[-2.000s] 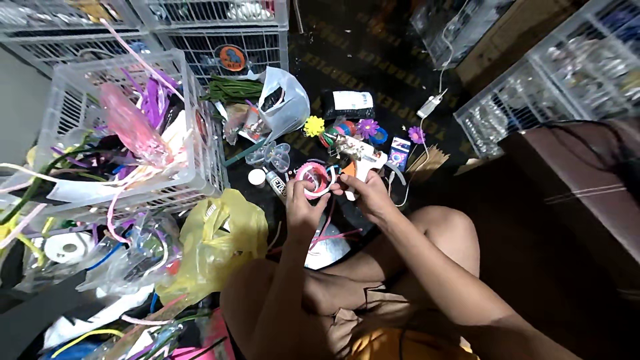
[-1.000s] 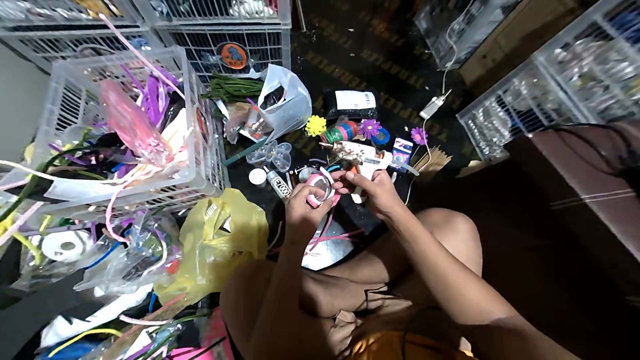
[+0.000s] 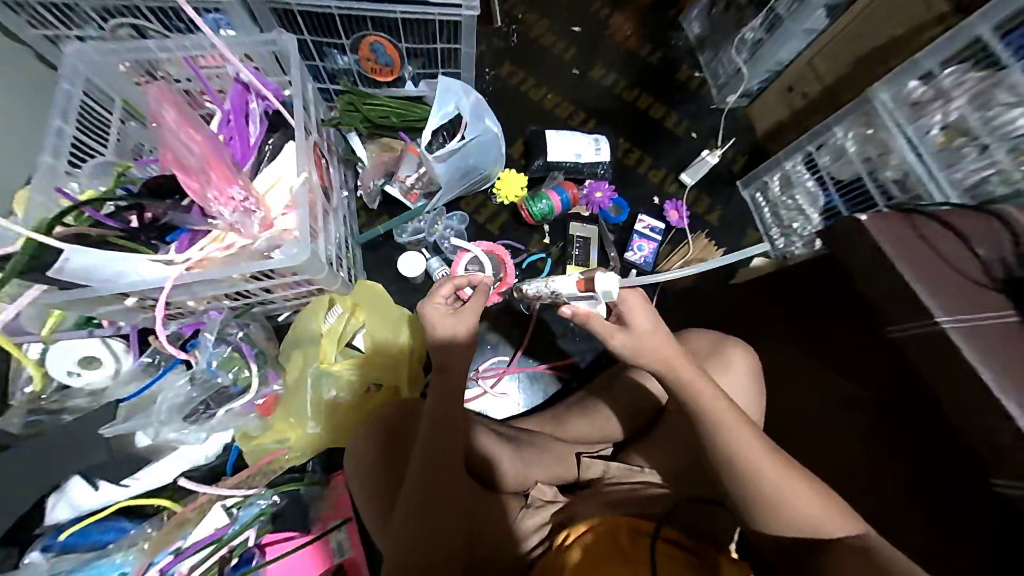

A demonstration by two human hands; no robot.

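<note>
My left hand (image 3: 454, 314) pinches a pink ring (image 3: 506, 276) with a white pipe-cleaner-like strip (image 3: 474, 250) curved across its upper left. My right hand (image 3: 632, 324) grips a white hot glue gun (image 3: 588, 288), its nozzle end pointing left, close beside the ring. A long glue stick (image 3: 696, 266) sticks out of the gun's back to the right. Behind the hands lie ribbon or tape rolls (image 3: 550, 202), a yellow flower (image 3: 510, 186), purple flowers (image 3: 597, 195) and a small box (image 3: 644, 242). A white round lid or jar (image 3: 411, 265) is left of the ring.
On the left are a plastic crate (image 3: 320, 240) full of pipe cleaners and wrappers, and a yellow plastic bag (image 3: 344, 360). A white bag (image 3: 472, 144) and a black parcel (image 3: 570, 152) lie farther back. A corded white power strip or adapter (image 3: 701, 166) and a right-hand crate (image 3: 752, 192) are at the right.
The right hand has turned the glue gun, which now lies level with its nozzle toward the ring. A long glue stick now shows behind it. The left hand still holds the ring.
</note>
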